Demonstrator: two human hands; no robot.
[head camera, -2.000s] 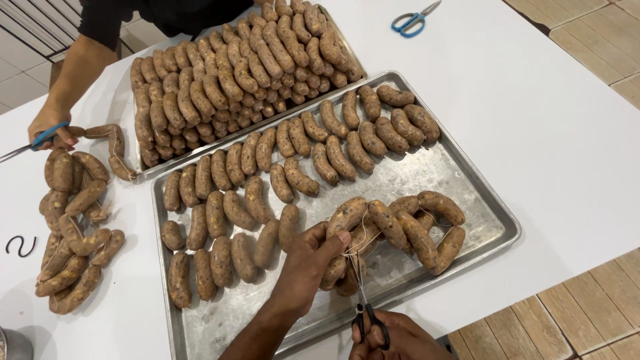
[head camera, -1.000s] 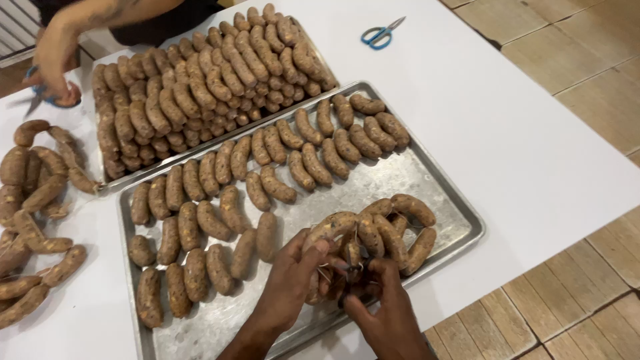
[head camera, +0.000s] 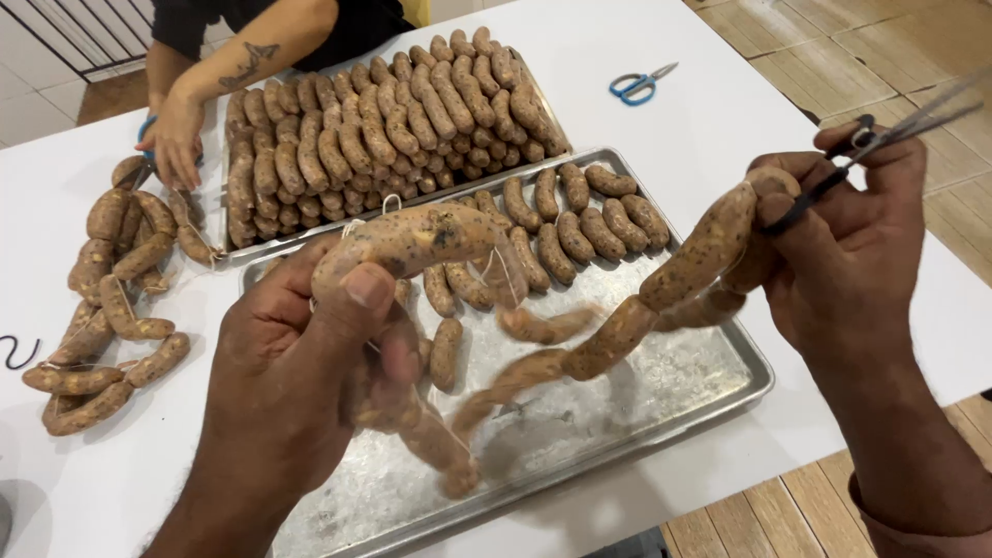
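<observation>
My left hand (head camera: 310, 356) pinches a sausage link (head camera: 418, 240) bound with white string, raised above the metal sheet tray (head camera: 659, 395). Out at the right, my right hand (head camera: 852, 217) grips another part of the linked sausages (head camera: 701, 248) and also has black-handled scissors (head camera: 876, 147) hooked on its fingers, blades pointing up and right. Between the two hands the string of links sags over the tray, blurred in places. Separate sausages (head camera: 577, 236) lie in rows on the tray's far part; my left hand and the raised links hide some of them.
Another tray (head camera: 554, 124) behind holds a high pile of sausages (head camera: 372, 132). At the far left a co-worker's hand (head camera: 177, 147) holds blue-handled scissors over linked sausages (head camera: 116, 310). Other blue-handled scissors (head camera: 637, 87) lie on the white table (head camera: 744, 139). A dark S-shaped hook (head camera: 19, 353) rests at the left edge.
My hands have moved apart and up, lifting the linked sausages that were bunched on the tray. The scissors have swung from pointing at the links to pointing away at the right.
</observation>
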